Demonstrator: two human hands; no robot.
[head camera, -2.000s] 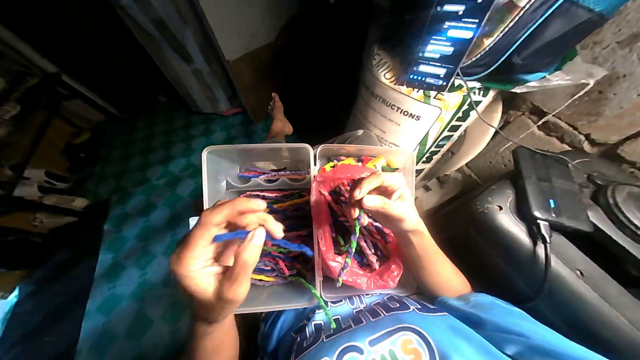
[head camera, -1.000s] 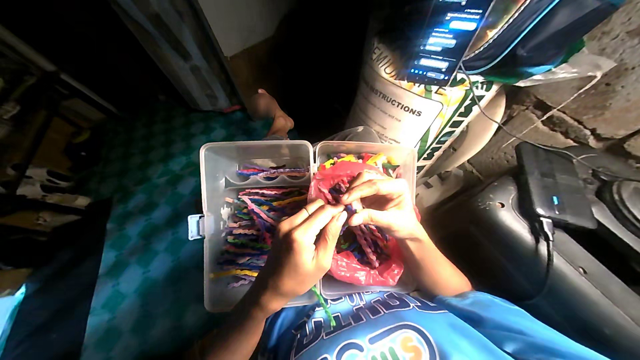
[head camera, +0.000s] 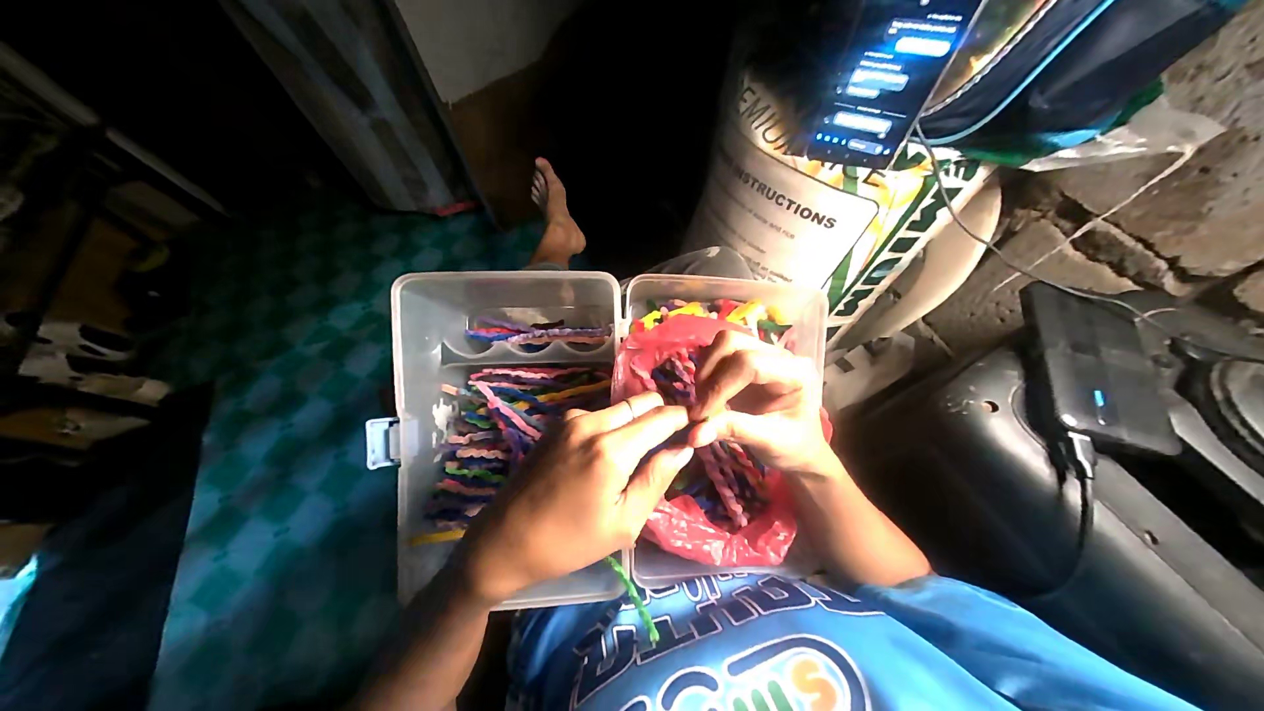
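An open clear plastic case (head camera: 419, 326) lies across my lap. Many twisted, colourful cords (head camera: 479, 455) fill its left half. A red plastic bag (head camera: 713, 541) with more twisted cords sits in the right half. Above the bag, my left hand (head camera: 592, 479) and my right hand (head camera: 758, 400) meet at the fingertips, pinching something small and dark, probably a cord; the fingers hide most of it. A green cord (head camera: 635, 598) hangs over the case's near edge onto my blue shirt.
A printed sack (head camera: 780, 197) stands beyond the case, with a lit phone (head camera: 884, 84) in front of it. At right a black device (head camera: 1101, 370) with a plugged cable rests on a dark rounded surface. Bare foot (head camera: 556, 212) beyond the case; green checked floor covering (head camera: 286, 395) at left.
My left hand, apart over the left half with a blue cord two seconds ago, has moved right to meet my right hand. Both hands have stayed together since the middle frame.
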